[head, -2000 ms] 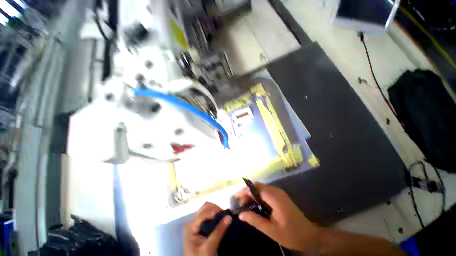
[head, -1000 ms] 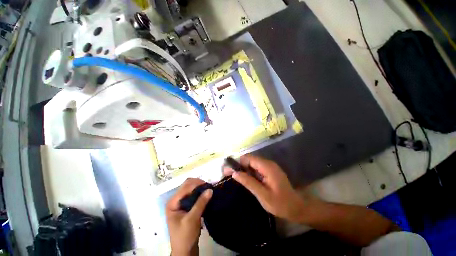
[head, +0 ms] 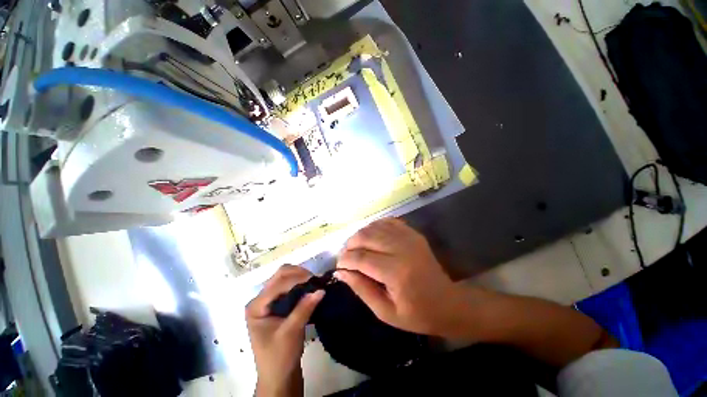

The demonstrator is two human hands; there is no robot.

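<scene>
A black fabric bag part point(head: 360, 329) hangs from both hands at the bottom centre, in front of the template. My left hand point(head: 283, 318) pinches its top edge between thumb and fingers. My right hand point(head: 399, 275) pinches the same edge close beside it; the fingertips partly hide the edge. A template plate edged with yellow tape point(head: 414, 142) lies under the machine head point(head: 128, 167). The middle of the plate is washed out by bright light.
Stacked black pieces point(head: 116, 360) lie at the lower left. A dark metal plate point(head: 535, 155) spans right of the template. A black bag piece point(head: 667, 85) and a cable with connector point(head: 659, 203) lie at the far right. A blue crate point(head: 616, 310) is at the lower right.
The view has shifted, so the machine head sits further left. The dark strip that stuck up at my right fingers no longer shows, and my right hand is closer to my left.
</scene>
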